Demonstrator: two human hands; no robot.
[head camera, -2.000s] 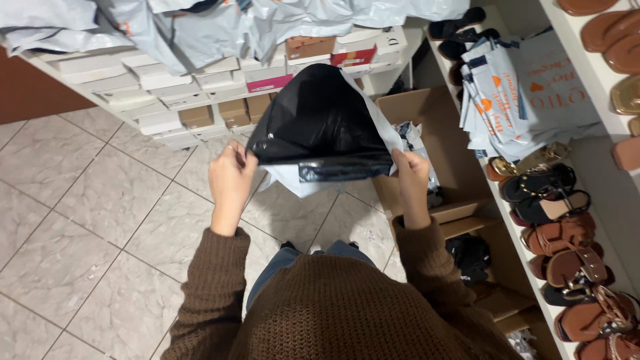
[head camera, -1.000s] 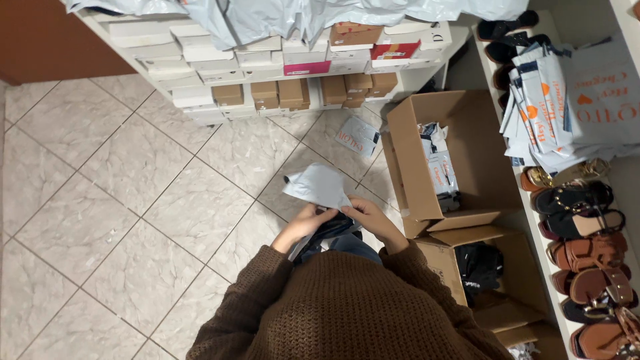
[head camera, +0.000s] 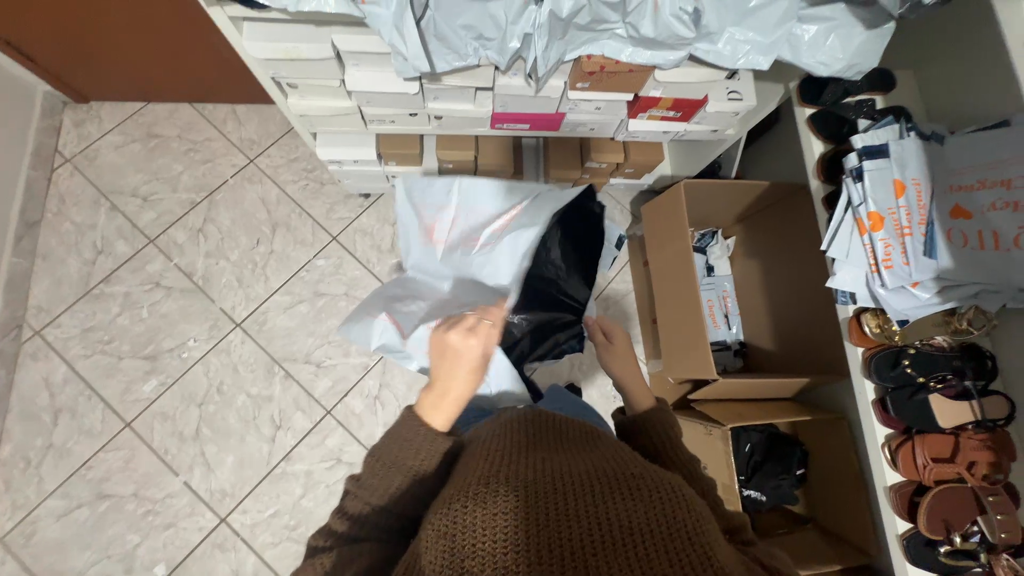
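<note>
A pale grey plastic mailer bag (head camera: 472, 232) with faint orange print hangs in front of my body, its mouth spread so that the black lining (head camera: 558, 276) shows. My left hand (head camera: 466, 352) grips the near part of the bag, fingers closed over the plastic and slightly blurred. At the right edge of the mouth, my right hand (head camera: 612, 348) pinches the rim between thumb and fingers. What lies inside the bag, if anything, is hidden.
Shoe boxes (head camera: 384, 100) fill shelves ahead, with mailer bags (head camera: 640, 32) on top. To the right stand a cardboard box (head camera: 776, 280) holding mailers and another (head camera: 832, 480) holding black items. Beyond are folded mailers (head camera: 896, 208) and rows of sandals (head camera: 948, 456).
One second ago the bag was bunched small between both hands near my waist; now it is spread out. My hands are farther apart.
</note>
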